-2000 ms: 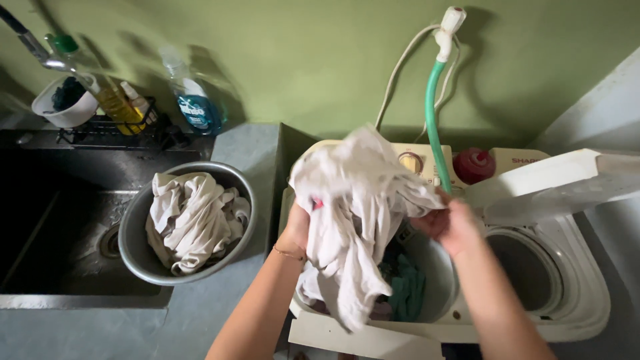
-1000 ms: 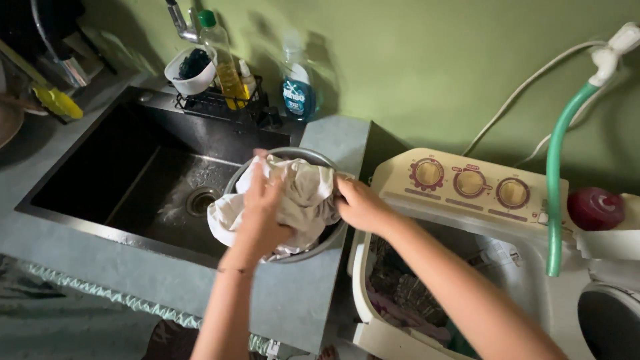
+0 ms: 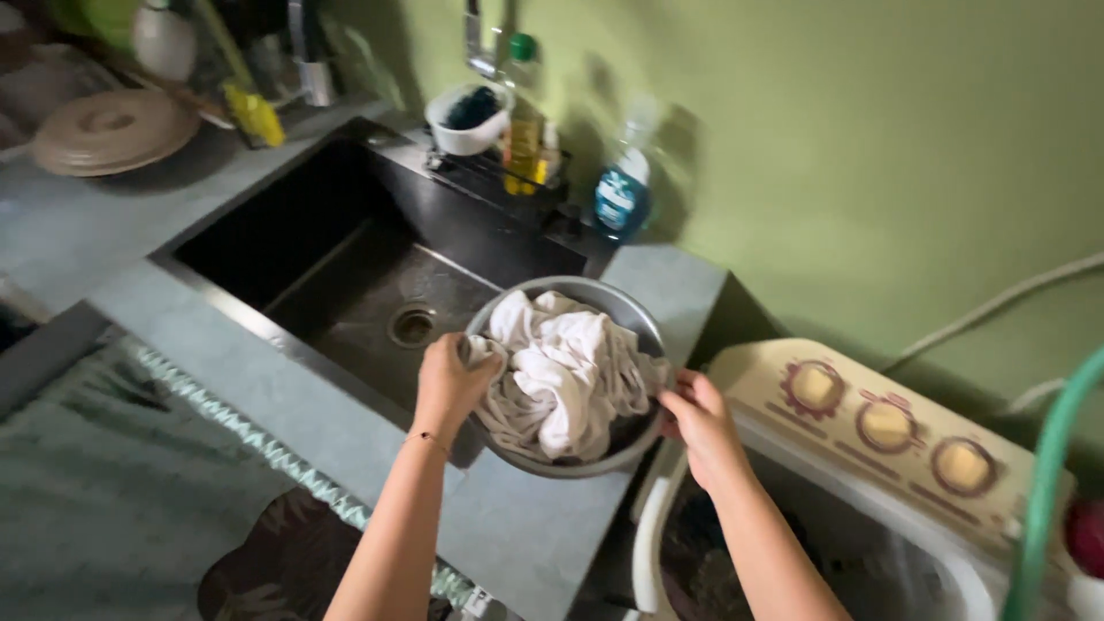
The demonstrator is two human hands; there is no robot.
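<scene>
A round grey metal basin stands on the counter at the sink's right corner, heaped with wrung white cloth. My left hand grips a bunched fold of the cloth at the basin's left rim. On the opposite side, my right hand has its fingers at the rim by a greyish end of the cloth; whether it pinches the cloth or the rim is unclear. Below my right forearm, the washing machine tub holds dark laundry, partly hidden by the arm.
The black sink lies left of the basin. Behind stand a blue soap bottle, a yellow-liquid bottle and a white bowl. The machine's knob panel and a green hose are at right. A brown lid sits far left.
Two seconds ago both hands held a white cloth spread above the washing machine. It then moved left to the basin and now lies in the heap, hands apart at the rim. The view has swung left.
</scene>
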